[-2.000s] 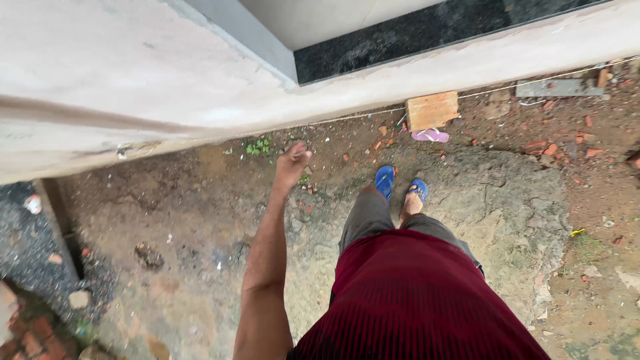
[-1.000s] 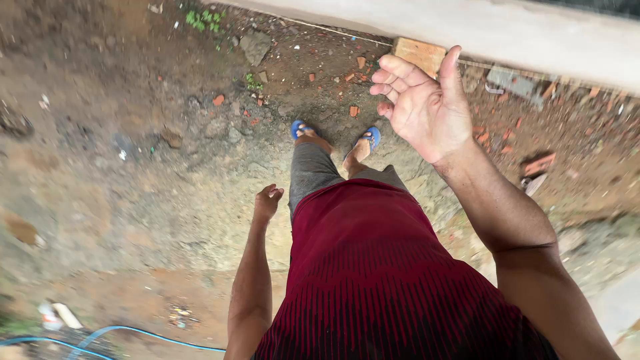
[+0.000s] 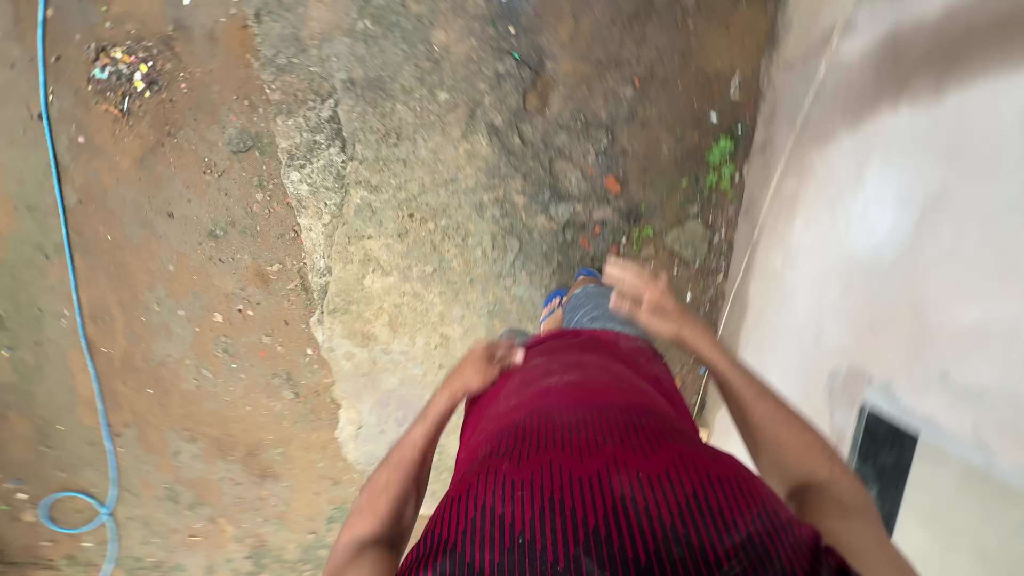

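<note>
My left hand (image 3: 486,366) is beside the hem of a dark red shirt (image 3: 576,400) with black stripes, low over the grey shorts; its fingers are blurred, and whether they touch the cloth cannot be told. Over the right leg of the grey shorts (image 3: 600,309), my right hand (image 3: 645,298) is held out with fingers extended and nothing visible in it. Blue flip-flops (image 3: 554,302) are on my feet, partly hidden by the shorts and the hand.
A pale wall (image 3: 896,240) runs along the right, with a cord (image 3: 774,180) near its foot. Rough concrete (image 3: 416,264) lies underfoot, its broken edge dropping to brown soil. A blue hose (image 3: 76,296) stretches down the left, near a small litter heap (image 3: 126,76).
The view has turned strongly, bringing the wall to the right side. My right hand, raised with its palm showing a second ago, is now lower, over the shorts. My left hand is now by the shirt.
</note>
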